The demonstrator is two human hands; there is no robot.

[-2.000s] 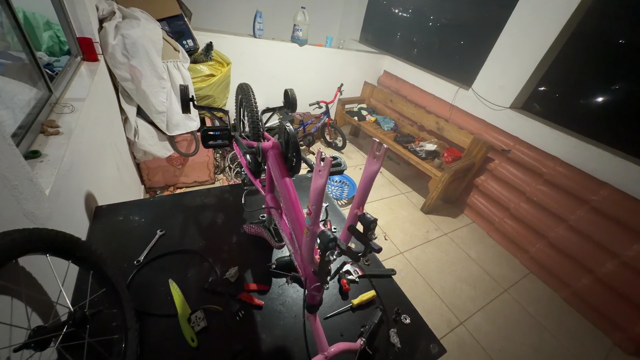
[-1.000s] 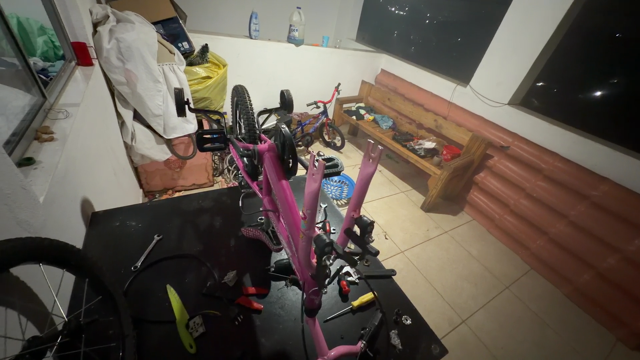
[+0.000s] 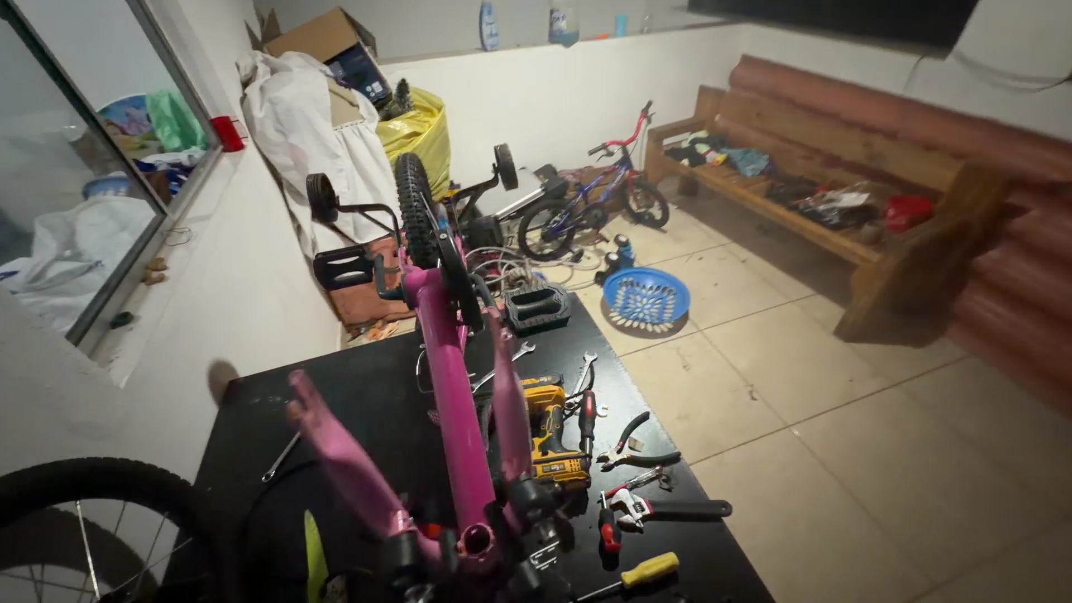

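Observation:
Neither my left hand nor my right hand shows in the head view. A pink bicycle frame point(image 3: 452, 394) lies upside down on a black table point(image 3: 310, 385), its fork point(image 3: 352, 461) pointing up with no wheel between the blades. A knobby rear tyre point(image 3: 414, 209) and a black pedal point(image 3: 345, 266) stand at the far end. Right of the frame lie a yellow power drill point(image 3: 553, 435), an adjustable wrench point(image 3: 670, 508), pliers point(image 3: 638, 448) and a yellow-handled screwdriver point(image 3: 649, 569). A combination wrench point(image 3: 280, 458) lies on the left.
A loose wheel point(image 3: 100, 477) stands at the near left, beside the wall. Beyond the table are a blue basket point(image 3: 646, 297) on the tiled floor, a small bicycle point(image 3: 590, 197), a yellow bag point(image 3: 419, 134) and a wooden bench point(image 3: 779, 201) holding various items.
The fork has swung round relative to the frame, one blade now to the left of the main tube. The view has come closer, showing the drill and tools on the right.

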